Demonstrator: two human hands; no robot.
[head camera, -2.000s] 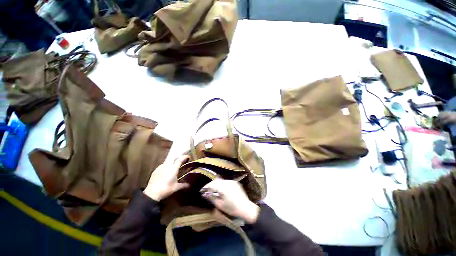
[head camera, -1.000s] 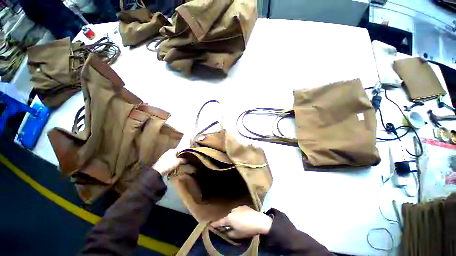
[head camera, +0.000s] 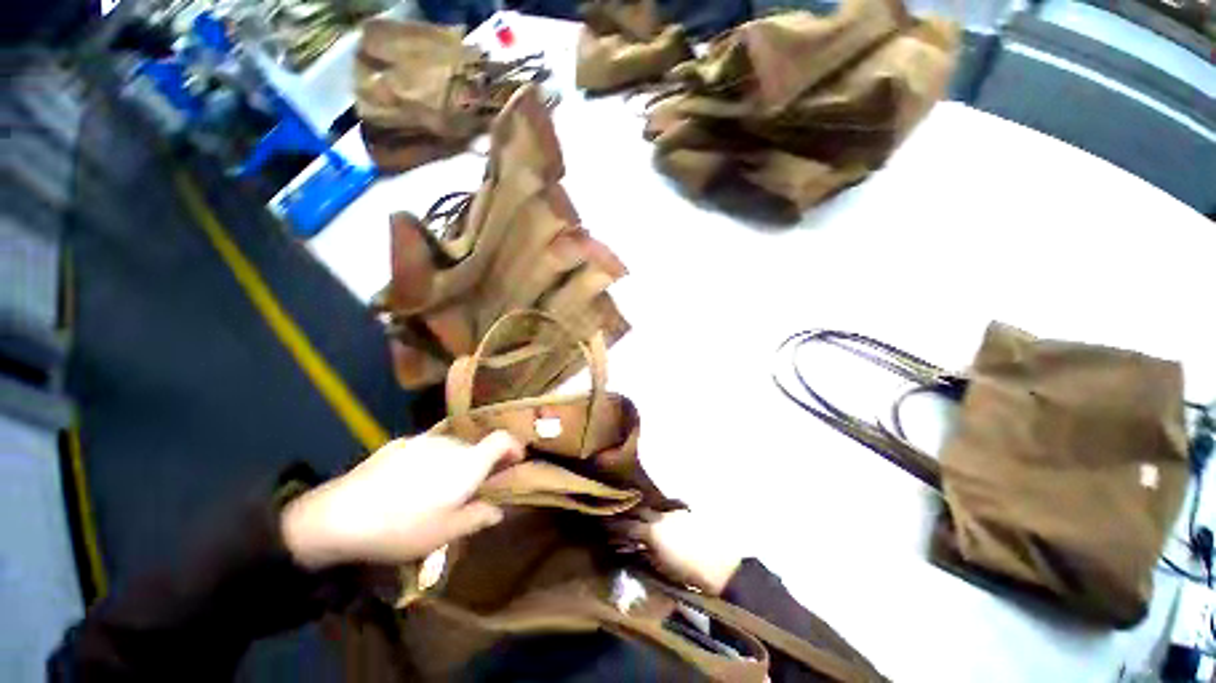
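Note:
A brown handbag (head camera: 514, 576) is at the lower centre, mouth open, with a round shiny snap on its back inner side and one strap loop standing up. My left hand (head camera: 394, 500) is at the left of the mouth, its fingers and thumb at the edge of an inner layer. My right hand (head camera: 691, 547) holds the right side of the bag; its fingers are partly hidden by the cloth. Whether it also holds a small tool cannot be seen. A second strap runs across the lower right.
An upright crumpled bag heap (head camera: 514, 267) stands just beyond on the white table (head camera: 747, 300). A flat bag (head camera: 1067, 467) lies right, straps pointing left. More brown bags (head camera: 800, 114) are at the back. A blue object (head camera: 327, 198) is at the table's left edge; a yellow-lined aisle lies left.
The view has swung left, so the table things sit further right. My left hand has moved over the left of the mouth. My right hand has moved from the near rim to the bag's right side.

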